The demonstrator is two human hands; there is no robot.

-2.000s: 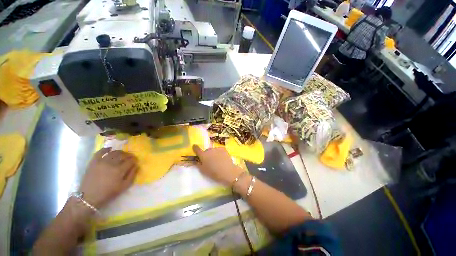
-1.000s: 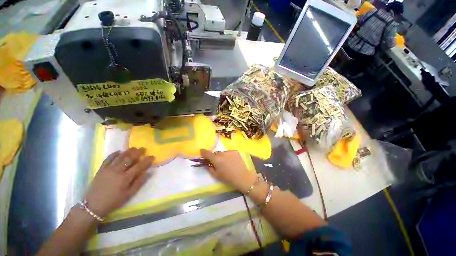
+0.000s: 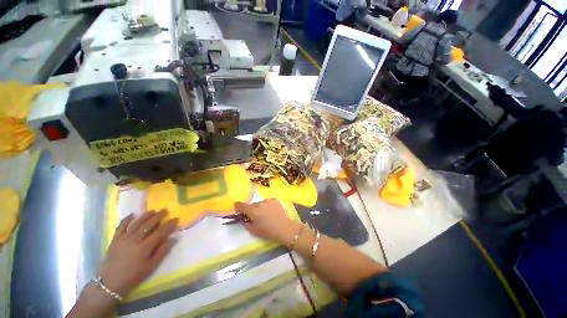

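A yellow cut piece [image 3: 205,197] lies flat on the white sheet [image 3: 193,242] below the machine head. A greenish rectangle [image 3: 202,190] shows in its middle. My left hand [image 3: 140,245] lies flat with fingers apart, fingertips at the piece's lower left edge. My right hand [image 3: 267,218] has its fingertips at the lower right edge and holds thread snips [image 3: 234,218], whose dark tips point left. A second yellow piece [image 3: 292,191] lies to the right, partly under loose labels [image 3: 261,177].
The machine head [image 3: 124,118] stands behind the work. Bags of labels [image 3: 292,140] and a leaning white-framed tablet [image 3: 351,71] are at the right. Stacked yellow pieces [image 3: 15,118] lie at the far left. A cord [image 3: 373,230] crosses the table at right. A person [image 3: 426,46] works behind.
The yellow piece has been straightened on the sheet and now lies flat. My left hand has moved down to its lower edge. The camera view has also shifted.
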